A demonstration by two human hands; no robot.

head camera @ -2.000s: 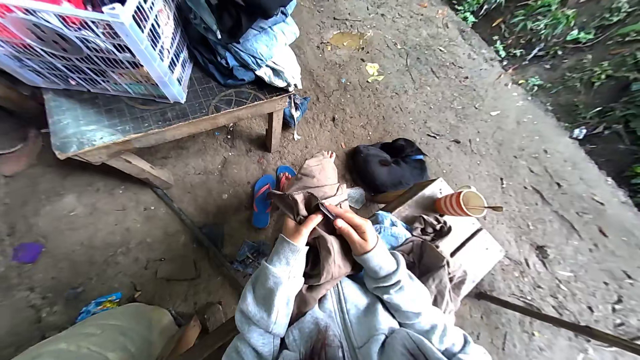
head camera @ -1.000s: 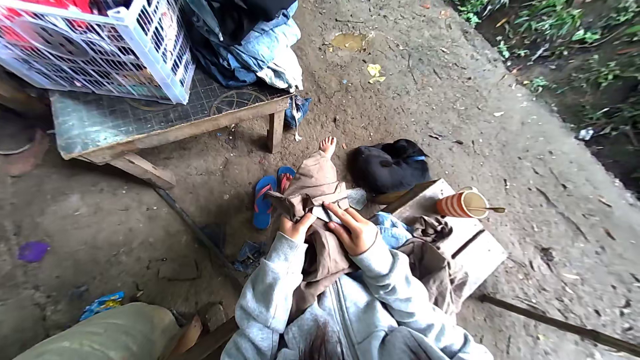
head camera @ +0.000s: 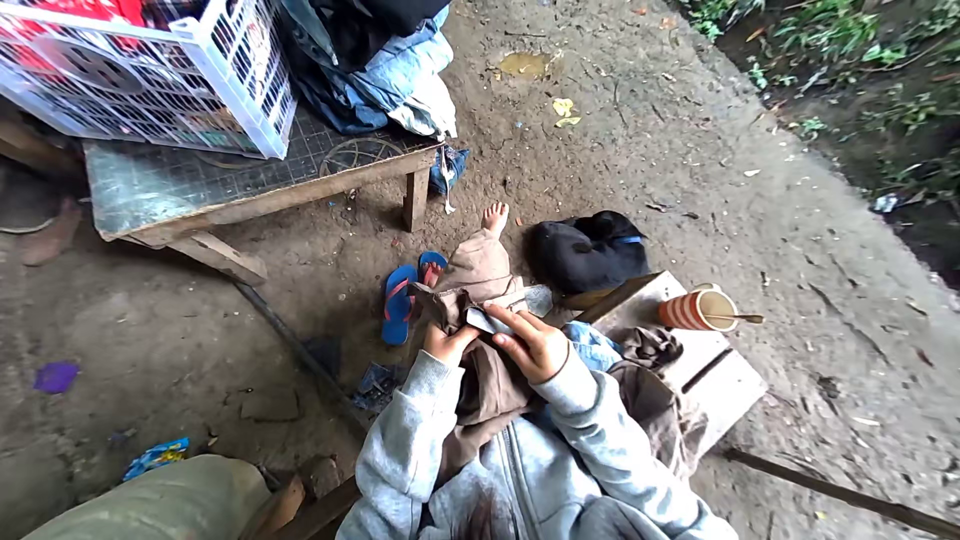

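Observation:
A brown cloth garment (head camera: 487, 375) lies across my lap, with its upper part gathered between my hands. My left hand (head camera: 448, 343) grips a bunched edge of it. My right hand (head camera: 534, 343) has its fingers on a small flat grey piece (head camera: 487, 321) at the cloth's fold; whether it is fabric or something stiffer I cannot tell. The right fingertips press it against the garment, close to my left thumb. More brown cloth (head camera: 660, 397) hangs over the wooden bench beside my right arm, next to some light blue fabric (head camera: 592, 343).
An orange-and-white striped cup (head camera: 697, 310) with a spoon stands on the wooden bench (head camera: 727, 390). A black dog (head camera: 589, 255) lies curled beyond it. Blue flip-flops (head camera: 399, 304) are near my feet. At upper left, a low table (head camera: 165, 202) bears a white plastic crate (head camera: 240, 97) and piled clothes (head camera: 375, 75).
A bare foot, covered by cloth two seconds ago, now shows past the brown garment. The grey piece between my hands shows more plainly, and my right fingers have shifted over it.

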